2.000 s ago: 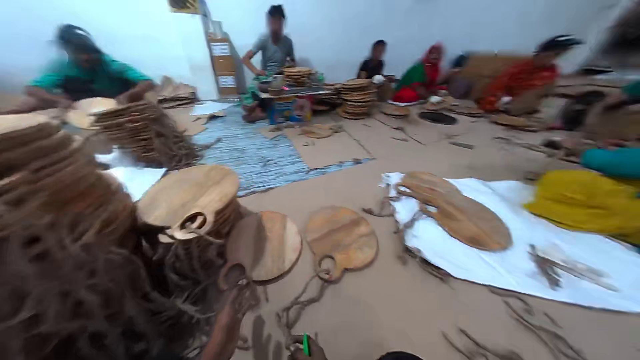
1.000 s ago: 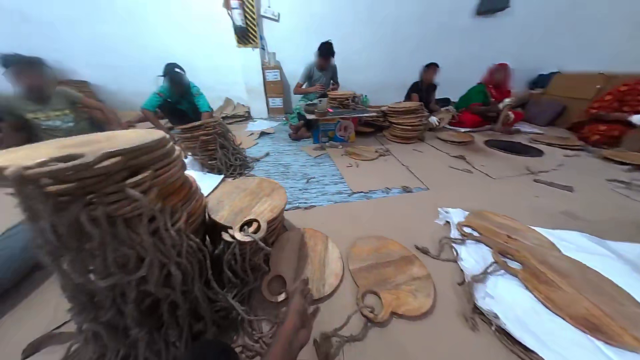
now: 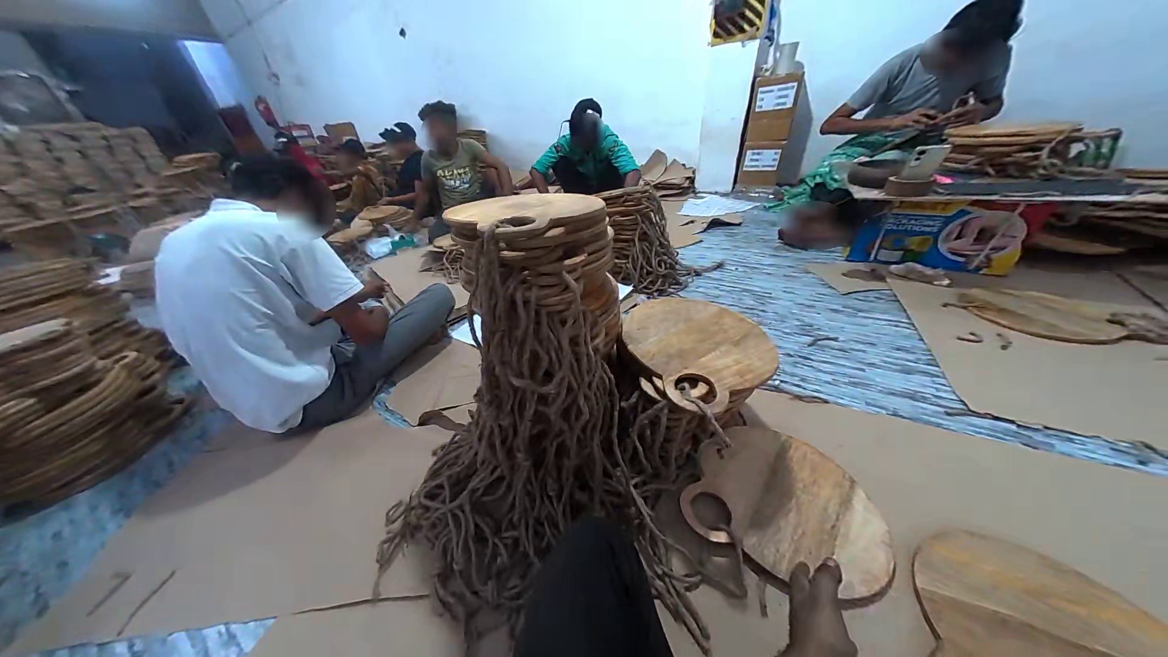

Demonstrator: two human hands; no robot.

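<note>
What looks like my left hand is partly in view at the lower edge, two digits pointing up at the near rim of a round wooden board with a ring handle. Whether it grips or only touches that board cannot be told. My right hand is out of view. Another wooden board lies to the right, cut off by the frame. Behind the first board stands a shorter stack topped by a round board with a corded ring. Left of it rises a tall stack of boards, draped with thick brown cords.
My black-clad knee is beside the cords. A person in a white shirt sits left, near more stacked boards. Cardboard sheets cover the floor. Several people sit farther back, one by a low bench with boards and a phone.
The view has turned strongly left. The hand near the ring handle one second ago is now at the board's near right rim. A hand by a green item, seen two seconds ago, has left view.
</note>
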